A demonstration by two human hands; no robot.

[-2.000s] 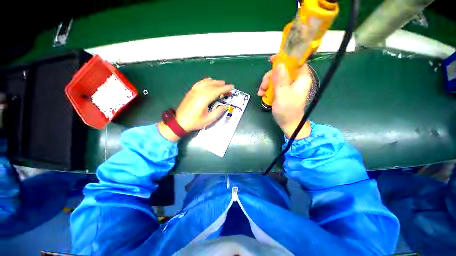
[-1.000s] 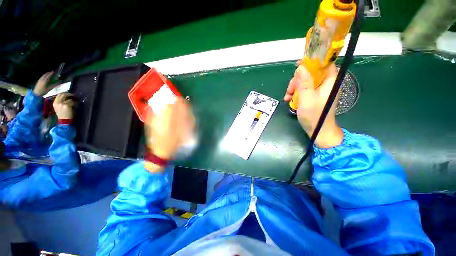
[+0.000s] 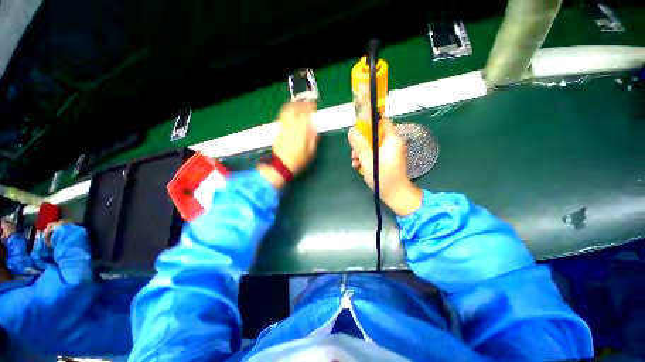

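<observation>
My left hand [image 3: 297,140], blurred and with a dark red wrist band, reaches over the white rail. Its fingertips are at the near end of a dark-and-silver phone unit [image 3: 303,83] on the belt; whether they grip it cannot be told. My right hand [image 3: 385,157] is closed around the yellow electric screwdriver [image 3: 362,95], held upright over the bench. Its black cord [image 3: 376,212] hangs down across the hand, and its tip is hidden. The round grey speckled screw dish [image 3: 423,150] lies just right of my right hand.
A red bin [image 3: 182,185] with white parts stands at left, partly behind my left sleeve, beside a black divided tray [image 3: 145,205]. More units [image 3: 449,40] lie along the belt beyond the white rail [image 3: 438,90]. Another worker's blue sleeve [image 3: 69,247] is far left.
The white phone assembly is gone from the bench in front of me. My left hand has moved from the red bin up to the belt. The screwdriver stays in my right hand; the view has shifted.
</observation>
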